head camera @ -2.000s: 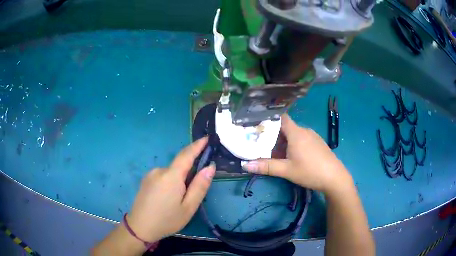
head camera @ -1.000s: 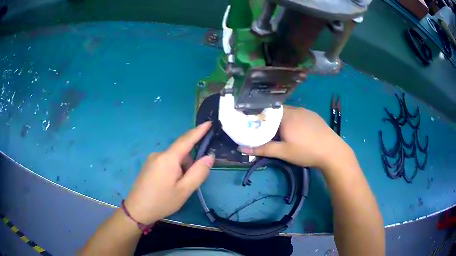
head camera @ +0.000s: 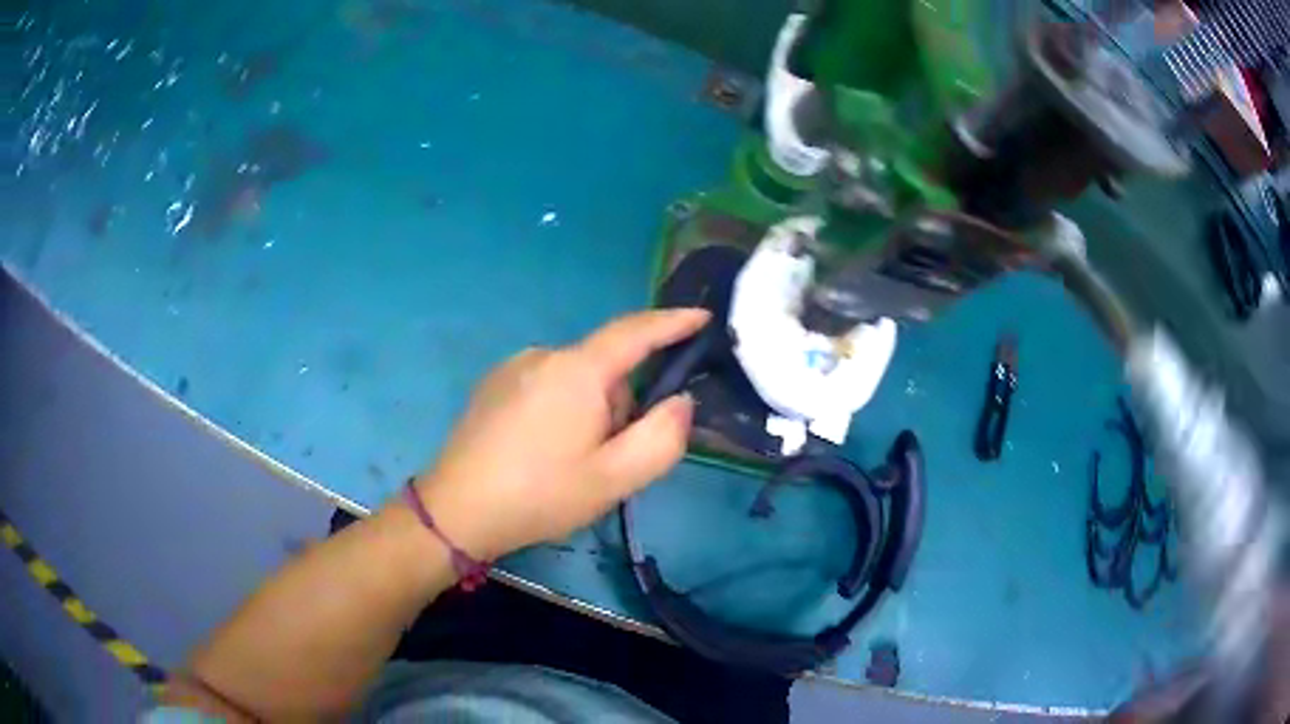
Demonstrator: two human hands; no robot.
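The black headband ring [head camera: 743,644] lies at the bench's front edge, its left end running up onto the press base [head camera: 707,431]. My left hand [head camera: 545,439] pinches that left end between thumb and forefinger, beside the white nest [head camera: 771,333]. The dark ram plate [head camera: 920,276] is over the nest's back part; whether it touches is unclear. The headband's other end stands free right of the base. The white-wrapped lever handle [head camera: 1203,474] is blurred at right. Only a small blurred skin patch [head camera: 1171,702], apparently my right hand, shows by its lower end; its grip is hidden.
Black-handled snips [head camera: 997,403] lie right of the press. Thin black curved strips [head camera: 1129,523] lie farther right, partly behind the handle. The green press body [head camera: 884,85] rises at the back. More black parts [head camera: 1234,266] lie at the far right. The bench edge curves along the front.
My right hand has left the nest and headband. The wrapped handle has come into view at right. The headband's right end has swung free of the base. The view has shifted, moving the press rightward.
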